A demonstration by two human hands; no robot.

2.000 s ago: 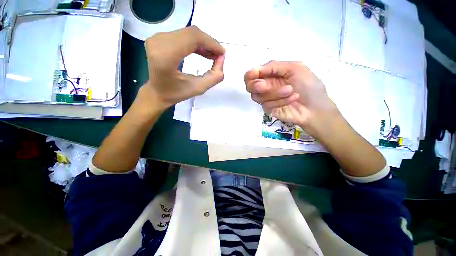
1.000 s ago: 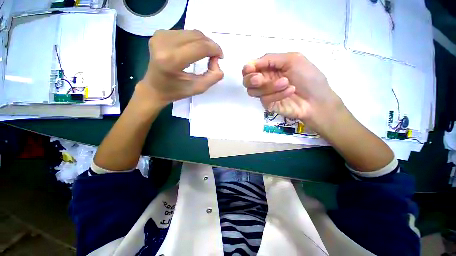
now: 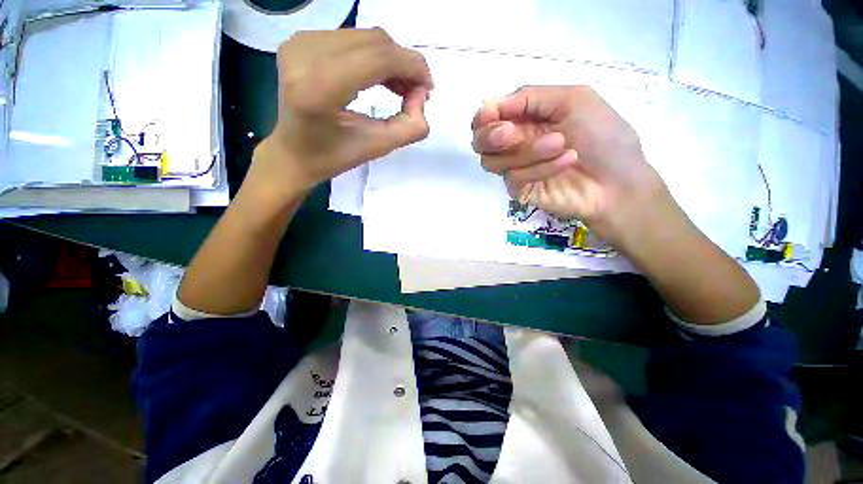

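Note:
My left hand is above the white card sheets, thumb and index fingertips pinched together in a ring. My right hand is a short way to its right, fingers curled and thumb against the index finger. Any thin strip at either set of fingertips is too small or pale to make out against the white. Below my right hand, a green circuit board with black wires and a yellow component lies at the sheet's lower edge, partly covered by the hand.
A stack of white panels with a wired module is at left. A tape roll is cut off at the top. Another module lies on the sheets at right. A tan board corner shows underneath. Crumpled white plastic is below the table edge.
Both hands stay pinched and close together, a little higher in the picture. The tape roll and left stack also sit higher, as the view shifts slightly. The modules still lie on the sheets.

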